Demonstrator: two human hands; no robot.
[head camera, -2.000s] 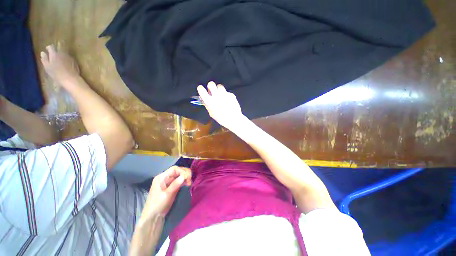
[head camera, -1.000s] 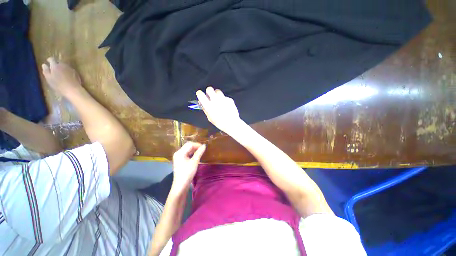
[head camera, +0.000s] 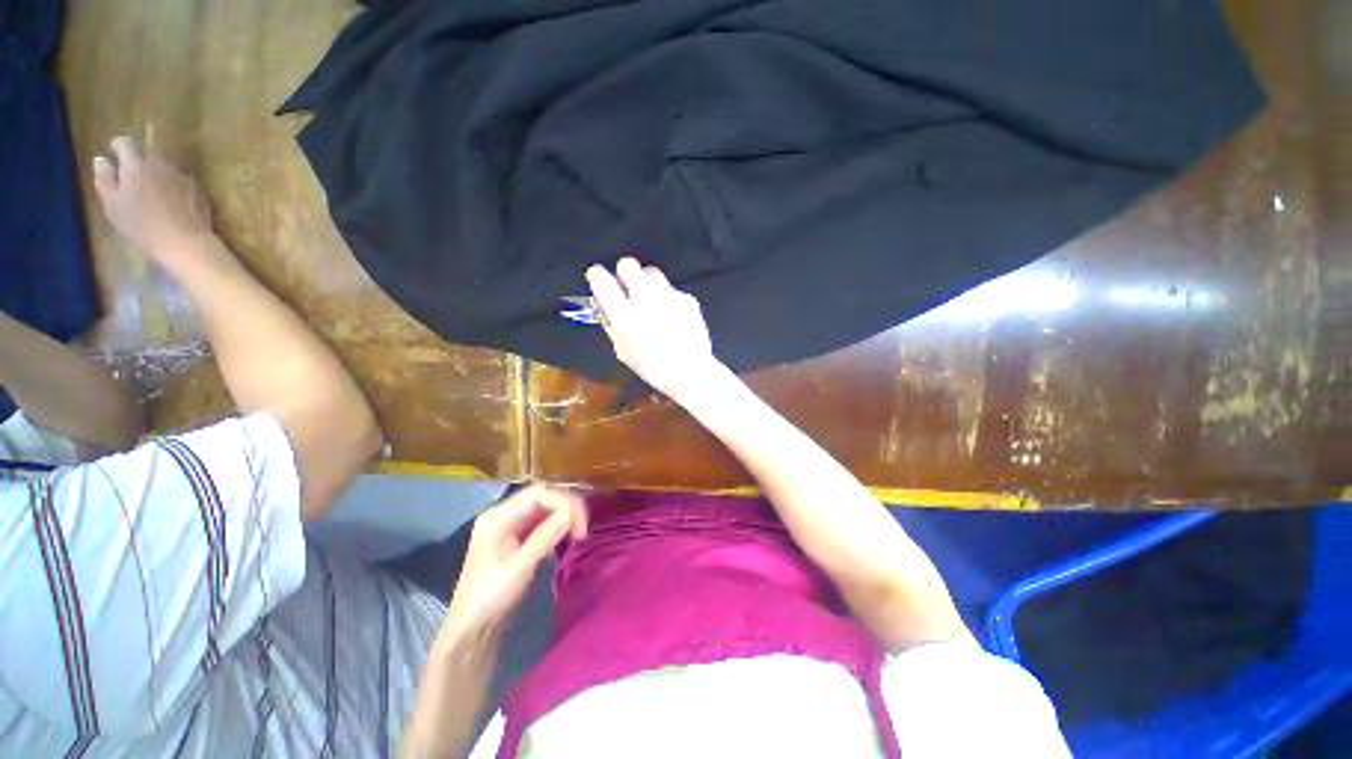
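A large black garment (head camera: 830, 163) lies spread and wrinkled on the wooden table, with a short straight raised line on its panel. My right hand (head camera: 653, 323) rests on its near edge and is closed around small silvery snips (head camera: 580, 310), whose blades poke out to the left over the cloth. My left hand (head camera: 519, 537) is off the garment, just below the table's front edge. Its thumb and fingertips are brought together; whether a thread is between them cannot be seen.
A person in a striped shirt (head camera: 134, 549) sits at the left, one forearm on the table. Dark navy cloth (head camera: 37, 178) lies at the far left. The wooden table (head camera: 1038, 400) has a yellow front edge and a joint line. A blue plastic object (head camera: 1097, 561) with dark cloth is below right.
My left hand rose to the table edge, then moved back down. My right hand stays on the garment's near edge with the snips. A small dark point of cloth under it no longer hangs out.
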